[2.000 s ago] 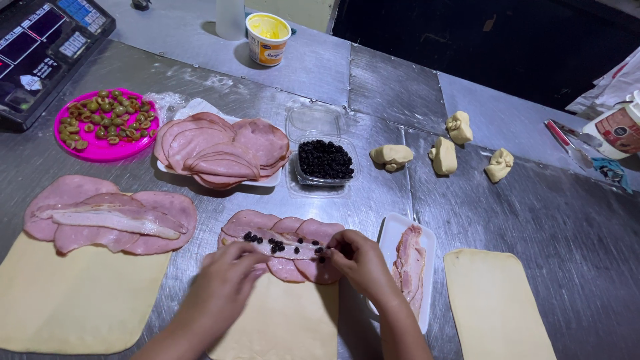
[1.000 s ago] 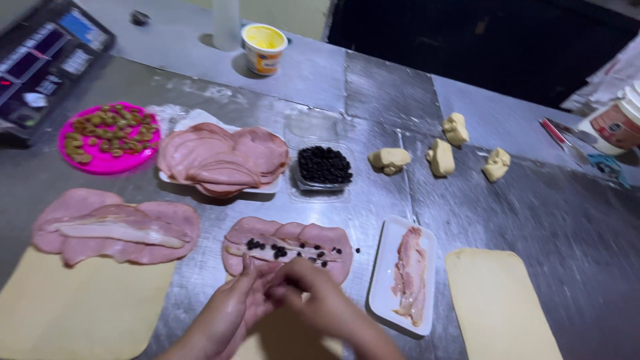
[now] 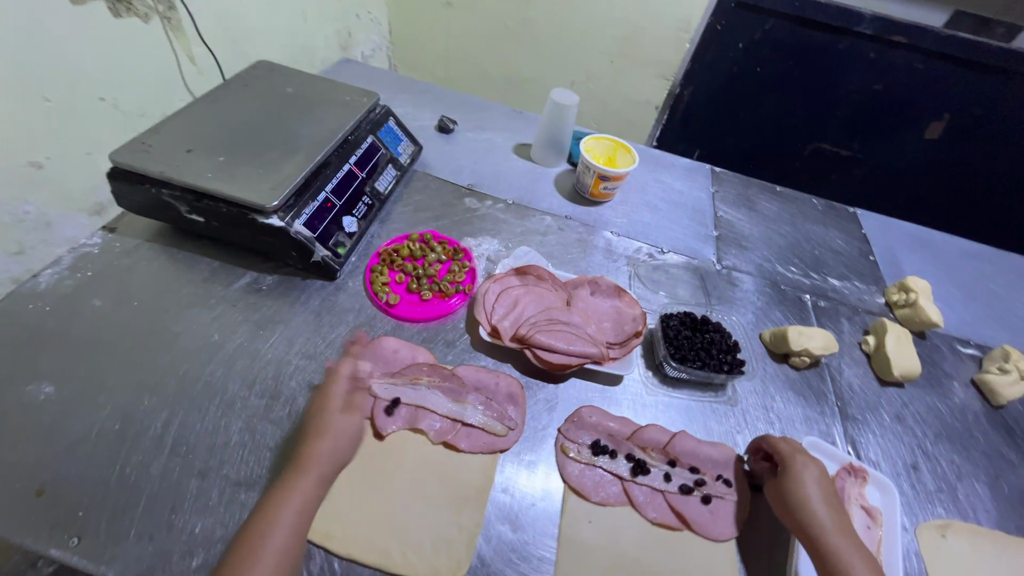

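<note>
My left hand (image 3: 340,408), blurred, is over the left end of the ham slices (image 3: 488,392) and bacon strip (image 3: 440,406) on the left dough sheet (image 3: 408,504); a few raisins (image 3: 392,406) lie beside it. Whether it holds anything cannot be told. My right hand (image 3: 772,472), fingers bent together, is at the right edge of the middle ham slices (image 3: 592,480), where dark raisins (image 3: 640,467) are scattered along a bacon strip. Under that ham is another dough sheet (image 3: 640,544). What the right fingers hold is hidden.
Behind are a pink plate of sliced olives (image 3: 416,308), a tray of ham (image 3: 560,320), a clear tub of raisins (image 3: 700,344) and dough lumps (image 3: 892,352). A bacon tray (image 3: 888,512) is beside my right forearm. A scale (image 3: 256,160), plastic cup (image 3: 555,128) and margarine tub (image 3: 606,172) stand farther back.
My hands were together over the middle ham; now they are apart, the left over the left ham and the right at the middle ham's right edge. Raisins now lie on the left ham. The view has swung left.
</note>
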